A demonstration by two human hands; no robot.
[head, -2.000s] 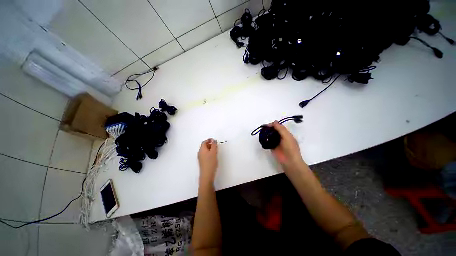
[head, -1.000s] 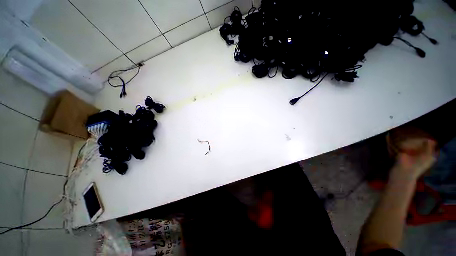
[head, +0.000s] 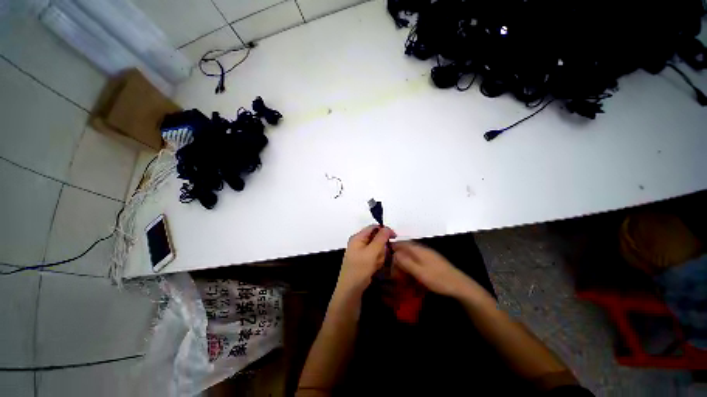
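My left hand (head: 366,260) is at the table's front edge, its fingers closed around a black cable just below its connector (head: 376,211). The connector has a metal tip and points up over the white table. My right hand (head: 422,267) is close beside the left, blurred, with its fingers at the cable just below the left hand's grip. Whether it holds the cable cannot be told. The rest of the cable is hidden by the hands or lost against the dark background. A thin curved twist tie (head: 336,185) lies on the white table (head: 387,155) beyond my left hand.
A large black cable heap (head: 535,46) lies at the back right, one connector (head: 491,135) sticking out. A smaller heap (head: 225,151) lies left, by a cardboard box (head: 132,108). A smartphone (head: 160,242) lies at the left end, above a woven sack (head: 244,318). A red stool (head: 632,329) stands right.
The coiled bundle in my right hand is gone from view. My right hand has come back from the far right. My left hand, out of view one second ago, now holds a cable.
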